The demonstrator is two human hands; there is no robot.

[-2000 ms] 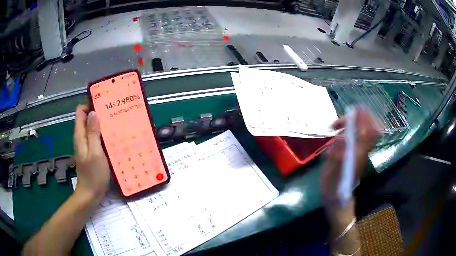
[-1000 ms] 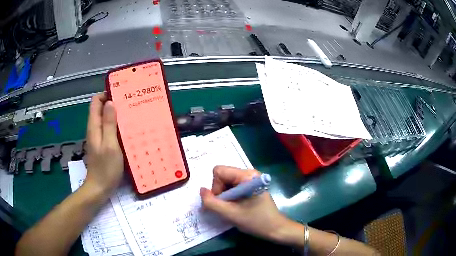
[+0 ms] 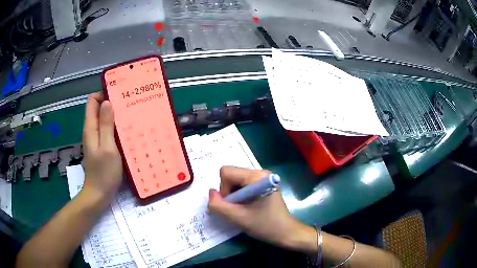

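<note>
My left hand (image 3: 103, 157) holds a tall smartphone (image 3: 149, 136) in a dark red case, tilted slightly left over the papers. Its pinkish screen shows a calculator with "14÷2,980%". My right hand (image 3: 256, 209) grips a whitish-blue pen (image 3: 252, 190) and rests on a printed report form (image 3: 183, 214) with handwriting. The pen's tip is hidden by my fingers. A second printed sheet (image 3: 102, 235) lies partly under the form at the left.
White sheets (image 3: 324, 97) lie over a red bin (image 3: 316, 157) at the right, beside a clear ribbed tray (image 3: 413, 110). A grey toothed strip (image 3: 46, 161) lies left, a black bracket strip (image 3: 225, 114) behind the phone. A metal rail (image 3: 209, 55) crosses beyond.
Two seconds ago my right hand was blurred at the set-aside sheets; it came left onto the form with the pen. Over the last second the hands hold nearly still and the view shifts slightly.
</note>
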